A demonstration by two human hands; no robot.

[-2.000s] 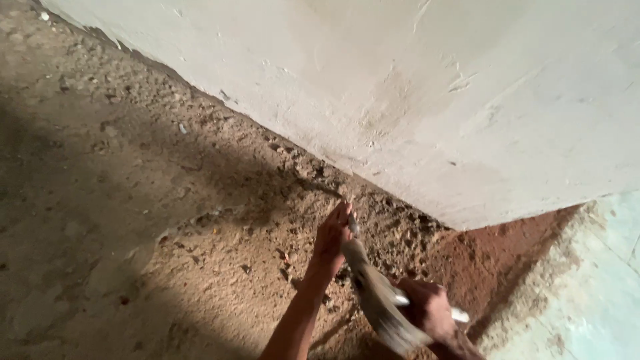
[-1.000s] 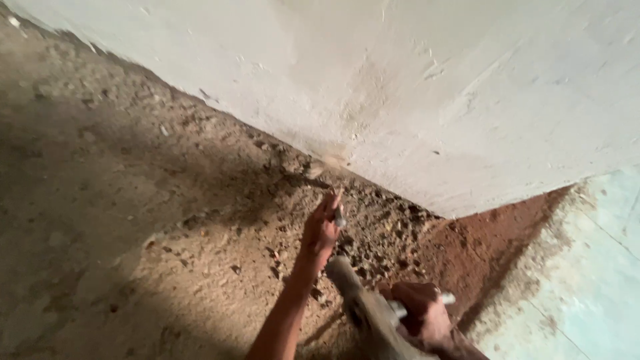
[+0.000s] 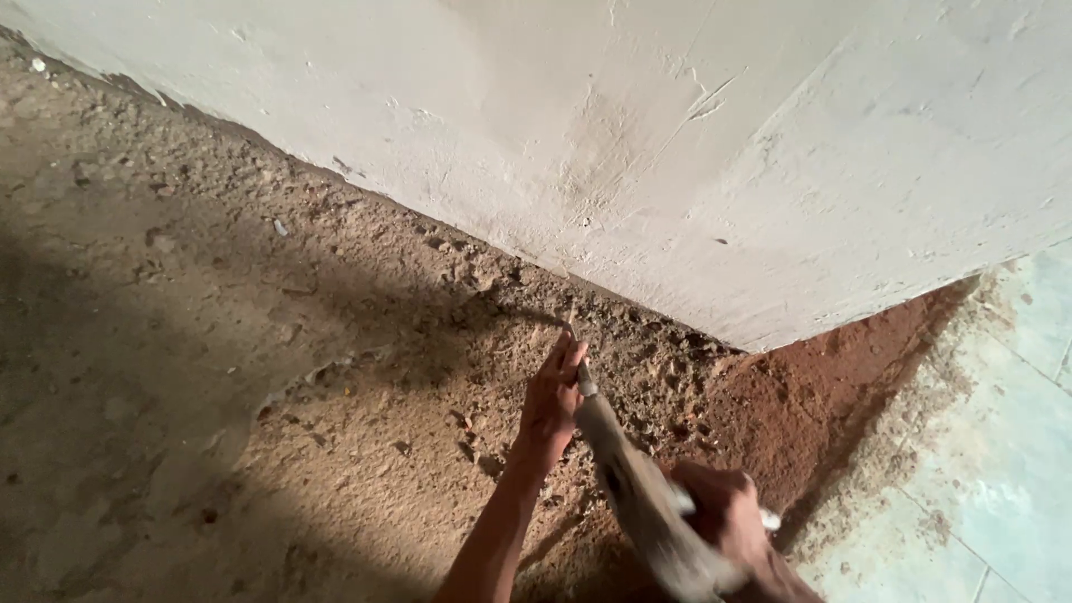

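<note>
My left hand [image 3: 553, 398] grips a slim metal chisel [image 3: 584, 375], its tip angled at the rough ground close to the wall's foot. A thick wooden mallet [image 3: 628, 494], blurred toward its lower end, has its narrow end against or just over the chisel's back end. The fingers of my right hand [image 3: 720, 507] are closed round the mallet's pale handle [image 3: 769, 520], whose end sticks out on the right.
A plastered wall [image 3: 536, 126] crosses the top and ends in a corner. Broken, rubbly ground [image 3: 402, 335] runs along its base. Reddish soil [image 3: 779, 419] lies beyond the corner, beside pale floor tiles [image 3: 955, 519] dusted with dirt.
Against one second ago, the mallet's narrow end has come up to the chisel; a gap showed between them then. My left hand remains at the wall's foot.
</note>
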